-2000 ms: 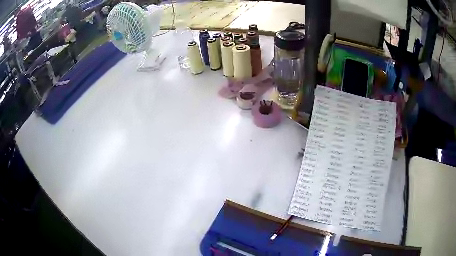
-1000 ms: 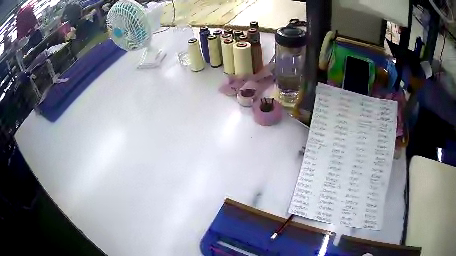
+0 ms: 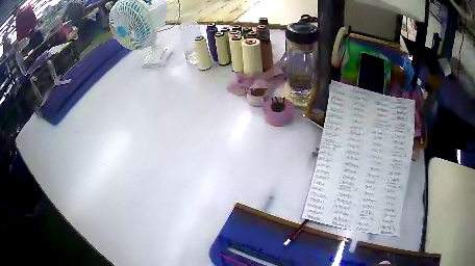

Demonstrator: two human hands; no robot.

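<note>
No hand shows in the head view. Nearest in front lies a shiny blue sewing template (image 3: 271,239), cut off by the bottom edge, with a brown strip along its top and white and red slot lines. A thin dark red pen (image 3: 296,233) with a pale tip lies across its top edge. A large white paper list (image 3: 362,161) with columns of small writing lies just beyond it, at the right of the white table (image 3: 156,171).
Behind stand a white fan (image 3: 133,26), thread cones (image 3: 252,56), a clear bottle (image 3: 301,62) and a pink roll (image 3: 278,110) by a pink scrap. A dark blue cloth stack (image 3: 83,80) lies far left. A phone (image 3: 372,72) is behind the list, beside a dark post (image 3: 330,41).
The whole view has shifted slightly, with the table things a little higher in the picture. Nothing on the table has visibly moved, and no hand has come in.
</note>
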